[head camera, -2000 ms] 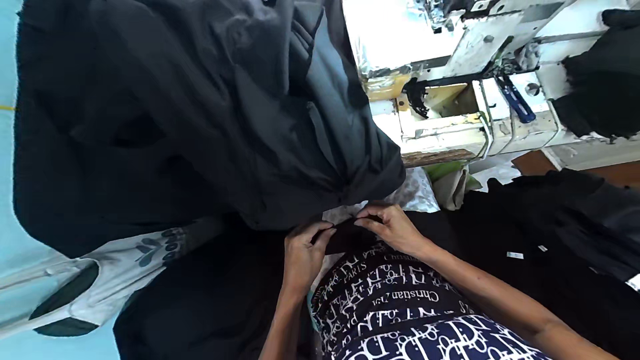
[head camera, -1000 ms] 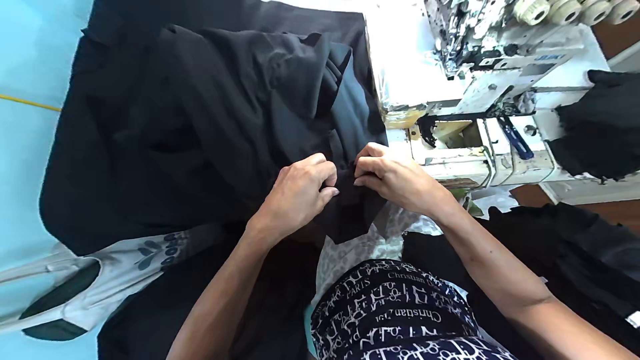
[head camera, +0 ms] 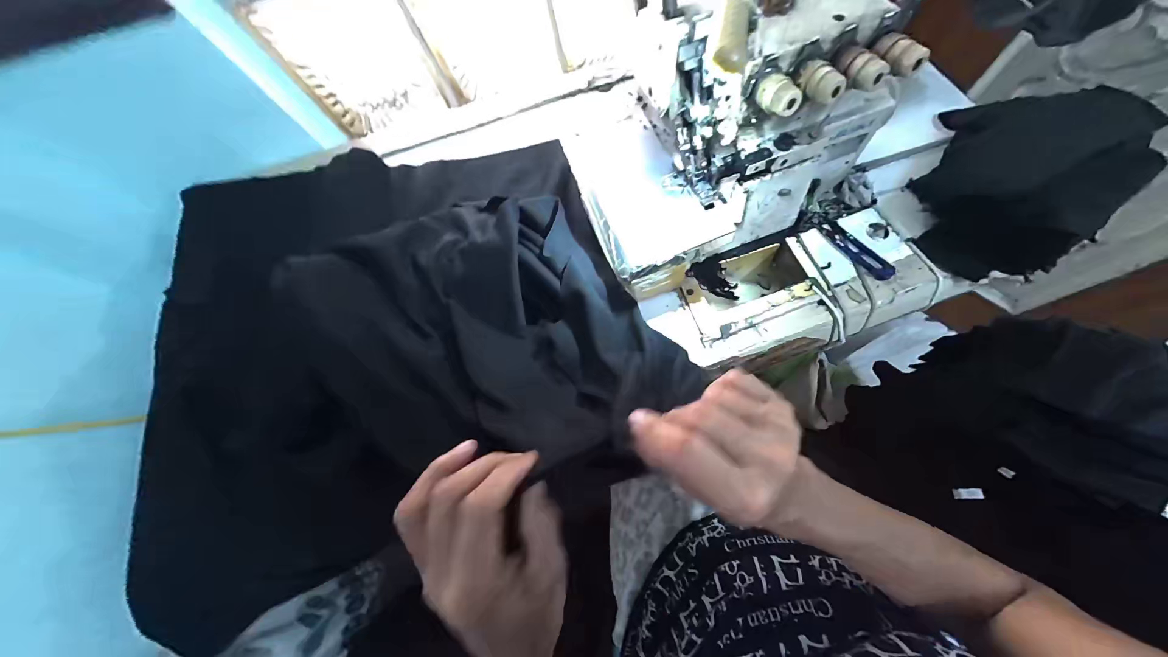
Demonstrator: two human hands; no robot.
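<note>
Dark fabric [head camera: 365,365] lies spread and bunched over the work surface, its near edge between my hands. My left hand [head camera: 493,538] rests at that edge with its fingers curled and somewhat apart; whether it pinches the cloth is unclear. Closed on the fabric's right end, my right hand [head camera: 721,447] is slightly blurred. An industrial sewing machine [head camera: 757,119] with several cream tension knobs [head camera: 821,82] stands beyond the cloth to the right.
Blue-handled thread snips [head camera: 858,251] lie on the machine's base, beside an open compartment [head camera: 762,274] holding black scraps. A black cloth piece [head camera: 1031,182] hangs at the right. Dark garments [head camera: 1004,438] are piled at lower right. A light blue surface [head camera: 73,338] extends left.
My hands were together on the cloth's edge at first and are now farther apart. The fabric lies farther down in view, and the view has shifted to show more of the machine.
</note>
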